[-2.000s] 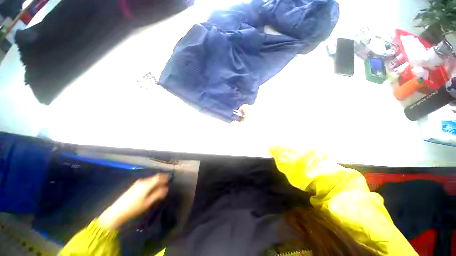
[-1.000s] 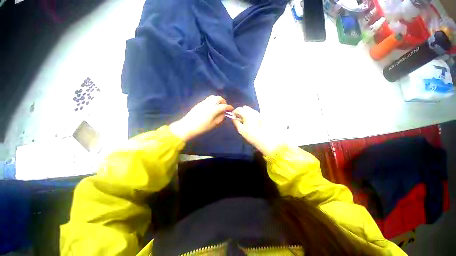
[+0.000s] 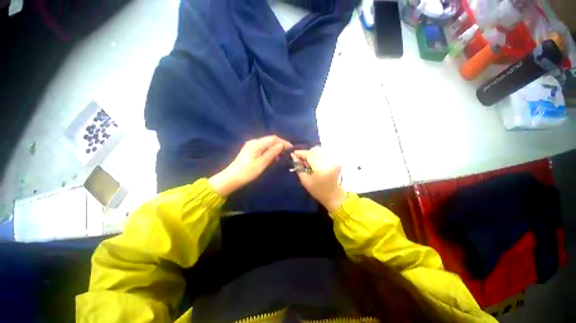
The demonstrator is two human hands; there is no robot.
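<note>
A navy garment lies on the white table in front of me, its two legs or sleeves running away to the back and its near end at the table's front edge. My left hand pinches the garment near its near end. My right hand is beside it, fingertips closed at the same spot, with short silvery thread snips in it. The hands almost touch. A small dark bit of cloth or button shows between the fingertips; needle and thread cannot be made out.
Dark buttons lie on a white tray at the left, beside a tan box. A paper sheet is at the front left. A phone, a black bottle and a red basket stand right. A red crate is below.
From reaching low left, my left hand has come to the garment, now drawn to the table's front edge. My right hand joined it. In the last second the snips have come into clearer view.
</note>
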